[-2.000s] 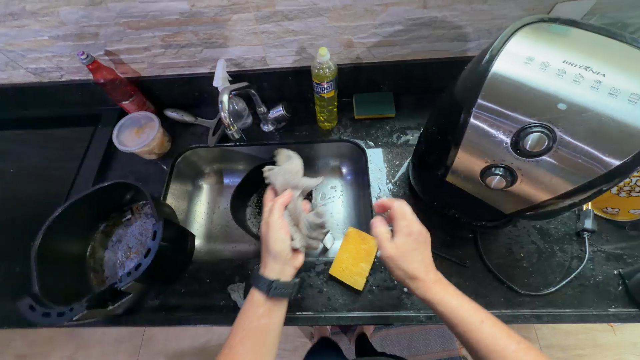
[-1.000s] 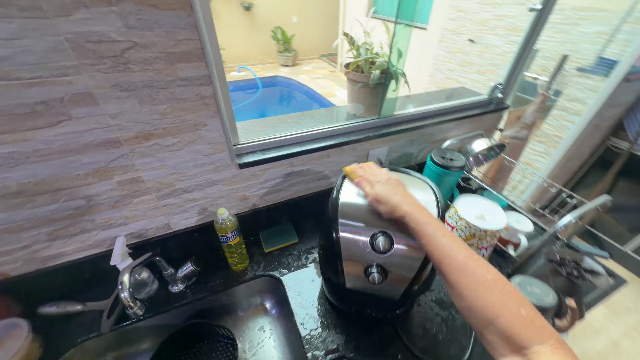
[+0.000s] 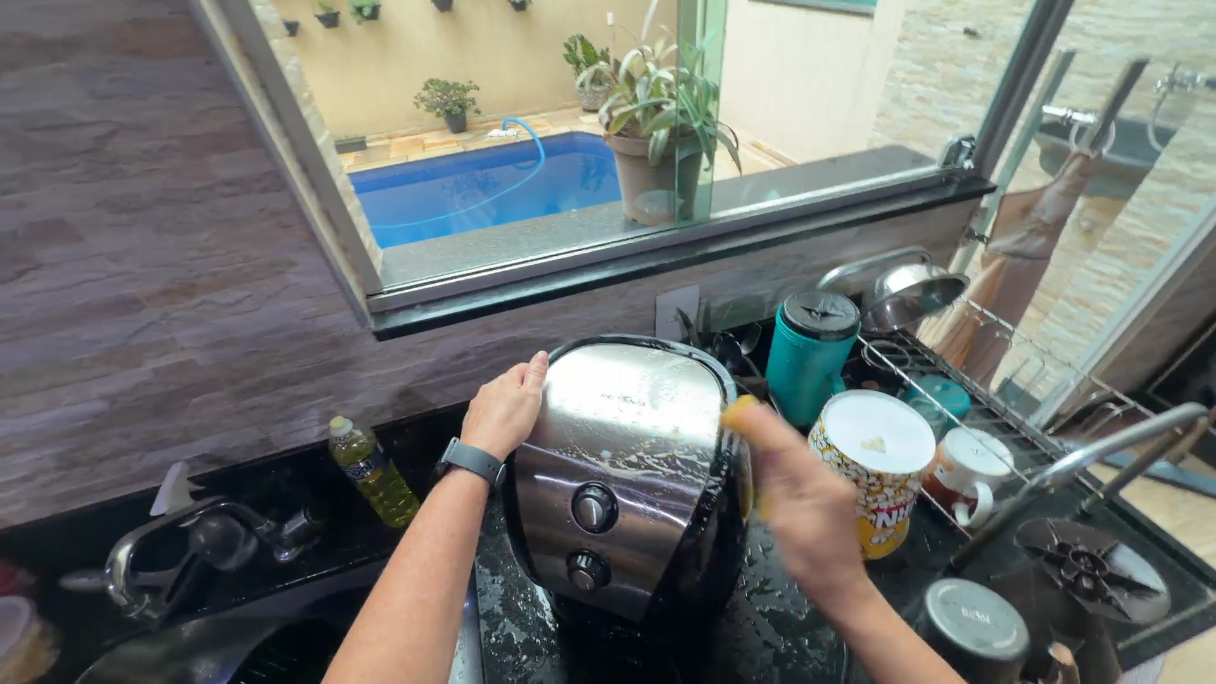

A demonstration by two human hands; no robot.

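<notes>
An air fryer with a brushed steel front and two knobs (image 3: pixel 617 475) stands upright on the wet black counter, soap suds streaked over its upper front. My left hand (image 3: pixel 505 404), below which a dark watch sits on the wrist, rests against the fryer's upper left side with nothing else in its grasp. On the other side, my right hand (image 3: pixel 803 494), blurred, holds a yellow sponge (image 3: pixel 741 418) against the upper right edge. Its fingers partly hide the sponge.
Left of the fryer stand a bottle of yellow dish soap (image 3: pixel 373 472) and a chrome faucet (image 3: pixel 123 570) over the sink. To the right are a teal lidded mug (image 3: pixel 807 356), a popcorn bucket (image 3: pixel 869 465) and a wire dish rack (image 3: pixel 1026 456) with crockery. A window (image 3: pixel 608 256) is behind.
The view has swung up and right from the sink. My left hand, seen with a grey cloth two seconds ago, is now on the fryer. The sponge has moved from the fryer's top to its right edge.
</notes>
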